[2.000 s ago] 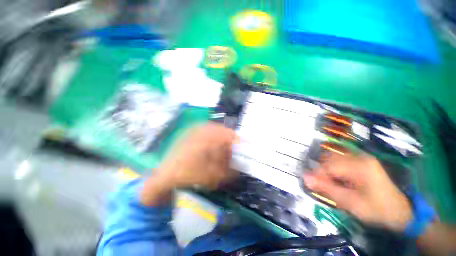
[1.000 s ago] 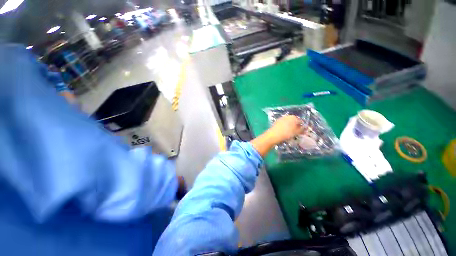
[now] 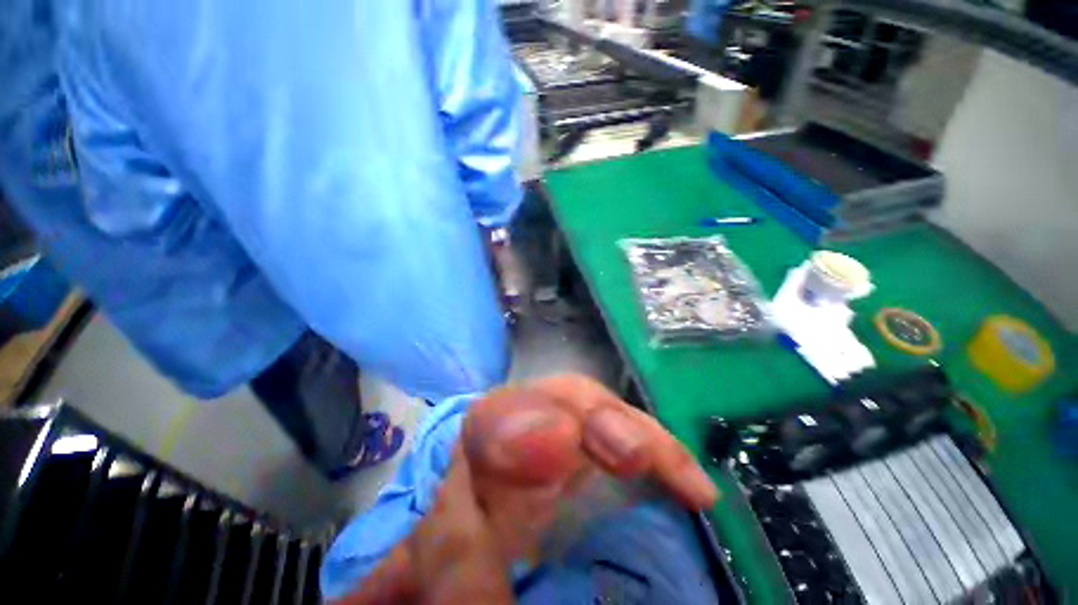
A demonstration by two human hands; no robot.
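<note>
My left hand [image 3: 532, 473] is large and close at the bottom middle, raised off the bench with curled fingers; I cannot tell if a small part is between them. My right hand is not in view. The clear parts bag [image 3: 695, 290] lies flat on the green mat, beyond my left hand. The power module [image 3: 910, 514] is cut off at the lower right; its silver-white bars, black fan end and rows of black cylinders show.
A person in blue [image 3: 284, 177] stands close at the left, beside the bench. A black slotted rack [image 3: 154, 532] is lower left. The green mat [image 3: 627, 195] also holds a pen, a cup [image 3: 833, 278] on white wipes, yellow tape rolls [image 3: 1011, 352] and blue-edged trays [image 3: 828, 177].
My left hand has left the parts bag and come back near me. The person in blue now fills more of the left side. The AGV cart is no longer visible; the black rack has appeared.
</note>
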